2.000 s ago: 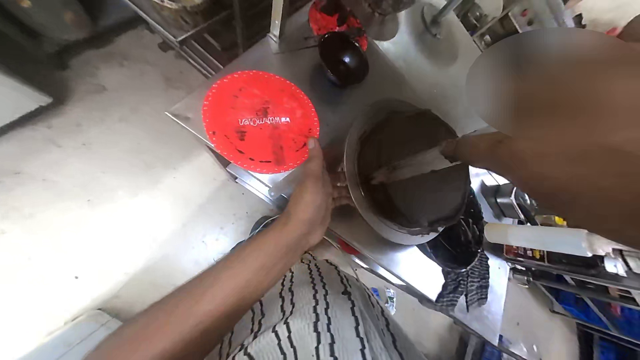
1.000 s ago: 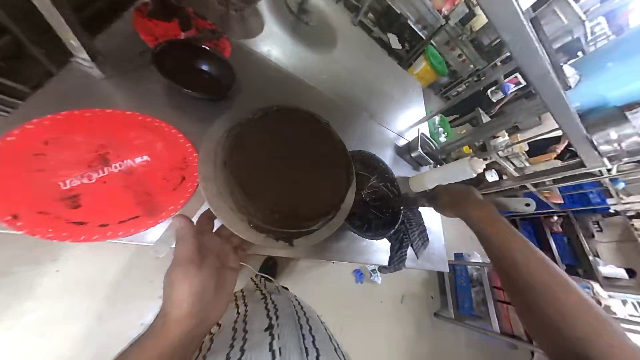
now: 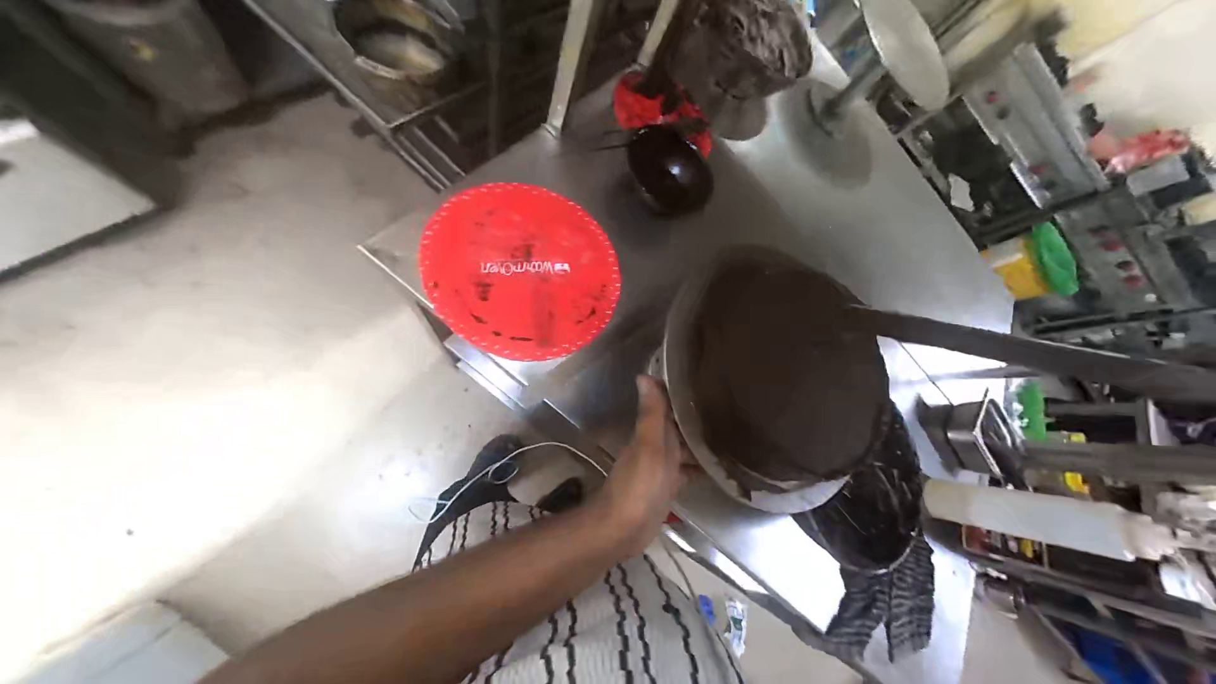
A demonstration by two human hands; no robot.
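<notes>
A round cake covered in dark chocolate sits on a pale round board or stand, tilted in view. My left hand is at the near left edge of that stand, thumb raised beside the rim; its other fingers are largely hidden. My right hand is not visible. A long, dark, blurred strip reaches from the cake's right side to the frame edge; what it is cannot be told. Left of the cake lies a red round board with dark smears. Behind the cake is a dark glossy bowl. A chocolate-smeared bowl stands to its near right.
The steel table has its front edge close to my striped apron. A dark striped cloth hangs by the smeared bowl. A white cylindrical thing lies at right, near shelves and a yellow tub with green. A metal rack stands behind left.
My right hand, seen over the cake two seconds ago and beyond the smeared bowl one second ago, is out of sight. My left hand remains by the stand's edge. The view has swung.
</notes>
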